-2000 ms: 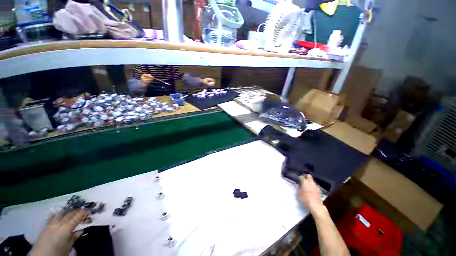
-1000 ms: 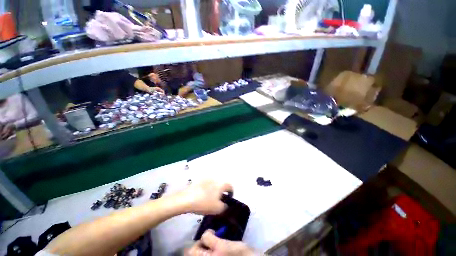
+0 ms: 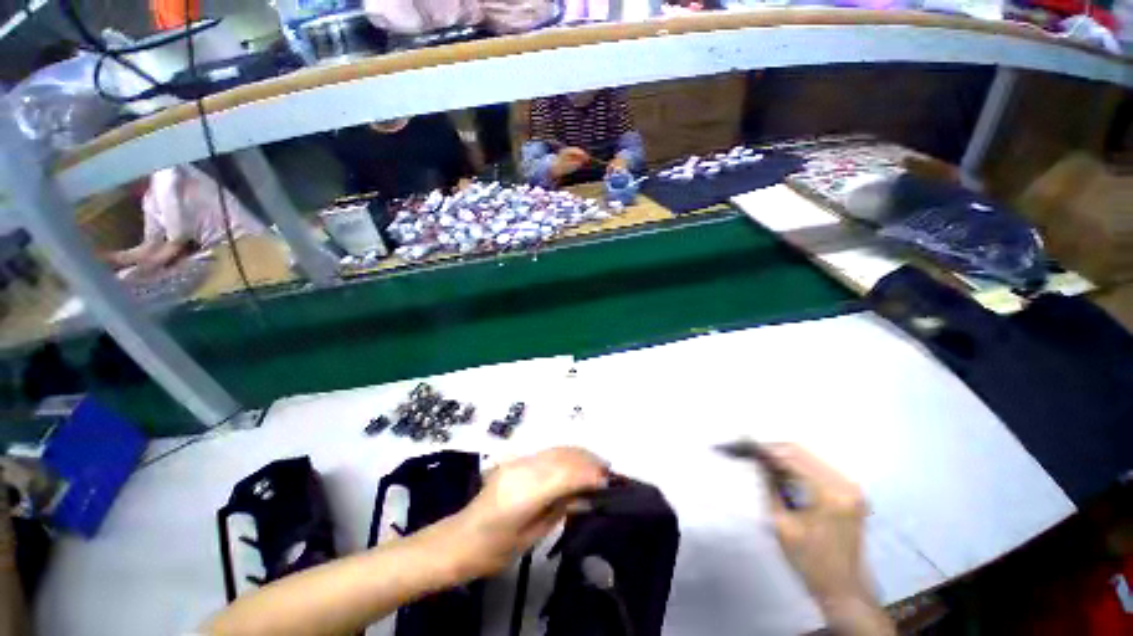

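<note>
Three black plastic housings stand in a row on the white bench: a left one [image 3: 276, 528], a middle one [image 3: 435, 497] and a right one [image 3: 627, 559]. My left hand [image 3: 534, 497] reaches across the middle one, its fingertips closed on the upper left edge of the right housing. My right hand [image 3: 820, 528] is right of it, above the bench, blurred, holding a slim dark tool [image 3: 785, 478], perhaps pliers. A dark bit shows left of its fingers; whether it belongs to the tool is unclear. Small metal components [image 3: 425, 413] lie behind the housings, with a small group [image 3: 507, 420] beside them.
A green conveyor [image 3: 522, 304] runs behind the white bench [image 3: 969, 435]. A black mat [image 3: 1006, 385] and bagged dark items [image 3: 969, 236] are at right. A blue unit [image 3: 93, 466] stands at left. A shelf [image 3: 559, 93] crosses overhead. People sit across the conveyor by white parts [image 3: 497, 218].
The view has turned left, showing the housing row. My right hand went from a housing at right to one in front, then away rightward with the tool. My left hand left the components for the housing's edge.
</note>
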